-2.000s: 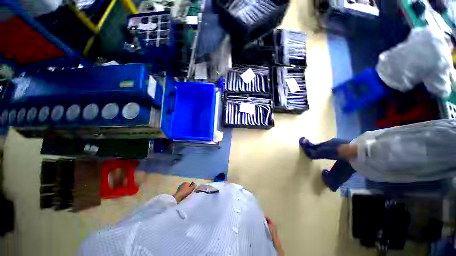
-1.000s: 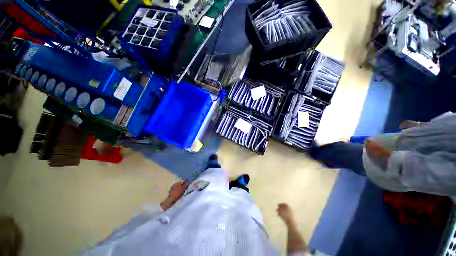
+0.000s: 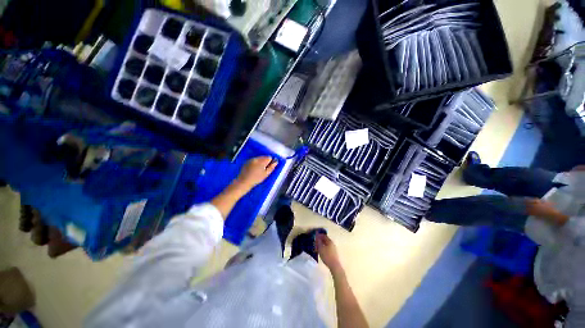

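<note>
My left hand (image 3: 258,170) reaches forward over the open blue plastic bin (image 3: 240,216). Its fingers are partly curled near the bin's far right part; whether they hold something is too blurred to tell. My right hand (image 3: 326,248) hangs low in front of my body, beside my dark shoe, with the fingers bent down. Nothing can be made out in it. The inside of the bin is partly hidden by my left forearm.
A white parts tray (image 3: 192,82) with round dark parts stands at upper left. Black crates (image 3: 351,221) packed with silvery strips stand ahead and right, a deeper crate (image 3: 442,51) behind them. A person (image 3: 558,237) stands at right. Blue boxes (image 3: 83,205) are at left.
My left hand has moved forward from my body to over the blue bin. My right hand has swung inward. The racks and crates appear nearer, and the other person has shifted in view.
</note>
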